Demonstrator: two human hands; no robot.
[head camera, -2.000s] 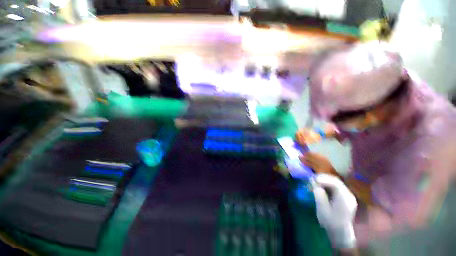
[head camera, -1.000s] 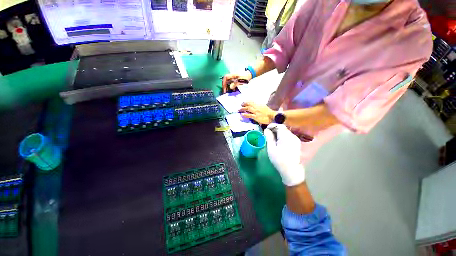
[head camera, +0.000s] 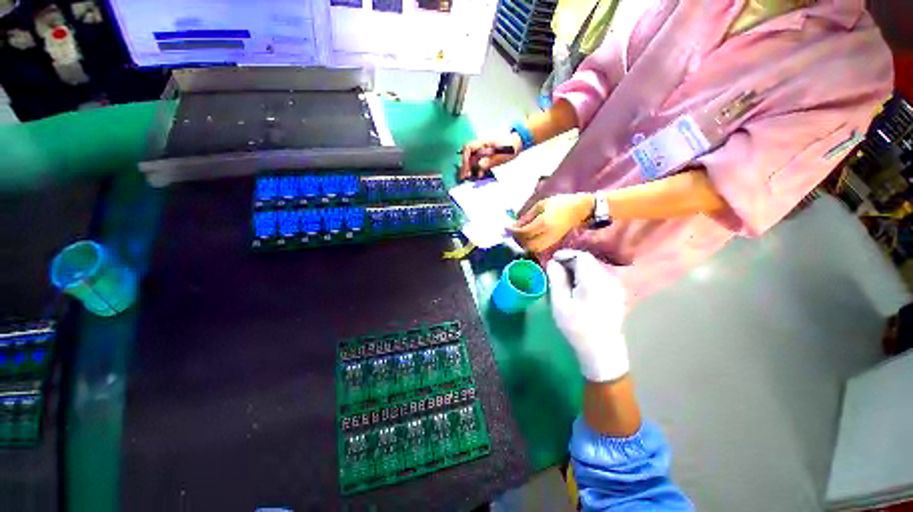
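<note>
My right hand (head camera: 593, 315), in a white knit glove and blue sleeve, is raised just right of the turquoise cup (head camera: 520, 287). Its fingers are bent together around a small dark spot; whether they hold a brush cannot be told. The green display board panel (head camera: 412, 405) lies flat on the black mat (head camera: 230, 400), left of and below the hand, untouched. It has two rows of small boards with pale digits above chips and pads. My left hand is not in view; a small pale-blue patch at the bottom edge is unclear.
Relay board panels (head camera: 310, 222) with blue blocks lie at the mat's far side, before a black-topped tray (head camera: 275, 125). Another turquoise cup (head camera: 95, 278) and more panels (head camera: 22, 370) are at left. A person in pink (head camera: 731, 130) handles white paper (head camera: 486, 208) and a dark pen.
The blurred view has steadied and turned right, then shifted slightly. My right hand stays beside the cup. The person in pink has moved a hand from flat on the paper to bent fingers at its edge.
</note>
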